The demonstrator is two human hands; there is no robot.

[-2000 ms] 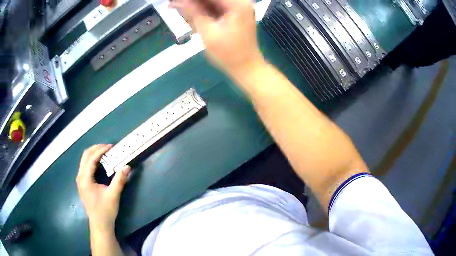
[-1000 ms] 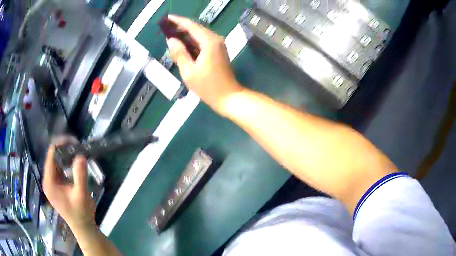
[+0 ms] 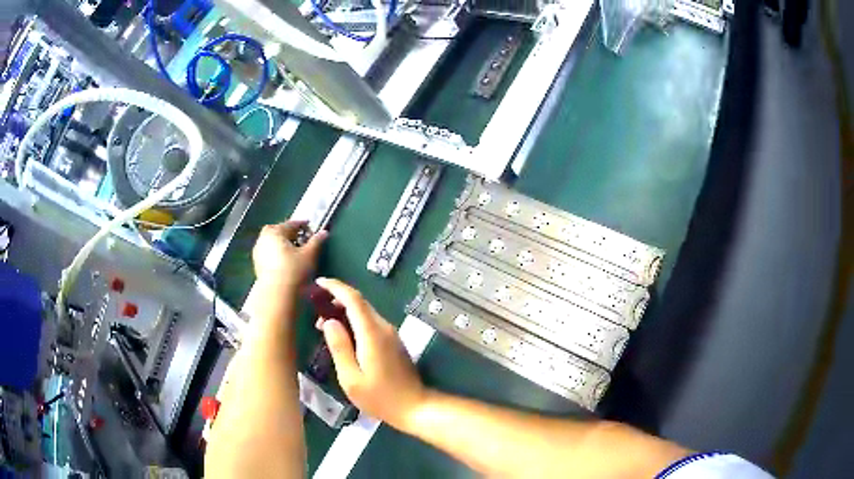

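My left hand has its fingers around the near end of a silver fixture bar, which slants away over the green bench. My right hand grips a small reddish-brown block between thumb and fingers, just nearer to me than the left hand and off the bar. A second narrow bar with a row of small marks lies to the right. Beside it lie several wide fixture bars side by side, with pale round seats on top.
A white rail and a cross rail meet beyond the bars. Another small bar lies past them. Machines with a pale hose, blue tubes and a red button stand left. A clear bag lies at the far end.
The view has turned and moved along the bench. My left hand, earlier raised with a dark bar, is now at a silver bar's end. My right hand still grips the block, closer to my left hand.
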